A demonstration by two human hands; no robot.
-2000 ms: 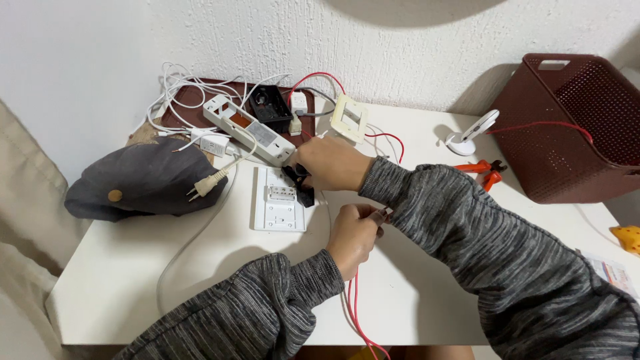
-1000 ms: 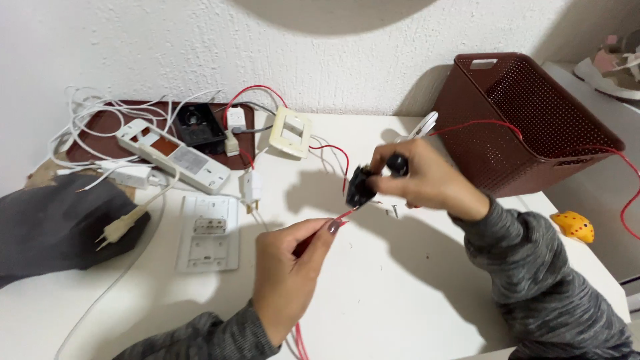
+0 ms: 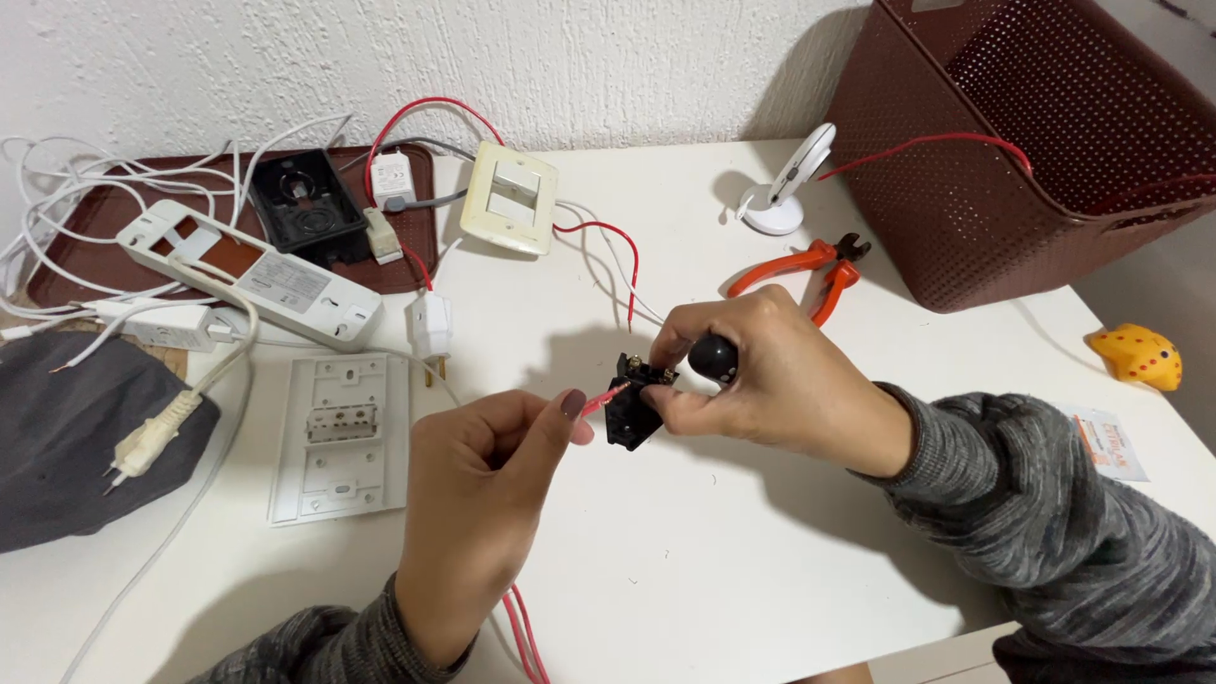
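Note:
My left hand pinches a red wire between thumb and index finger, its stripped copper end at the side of a small black electrical module. The wire also runs down from under this hand to the table's front edge. My right hand grips that module by thumb and fingertips, with brass screw terminals on its upper edge. A tool's round black handle, perhaps a screwdriver's, is tucked in the same hand; its shaft is hidden. Whether the copper touches the module I cannot tell.
Behind my right hand lie orange-handled cutting pliers beside a brown perforated basket. A cream switch plate, a brown tray with tangled cables, a white wall plate and a grey cloth item stand further left.
Two seconds ago my hands were close to the white wall plate; now they are apart from it, over the middle of the table. The black module has come away from beside that plate.

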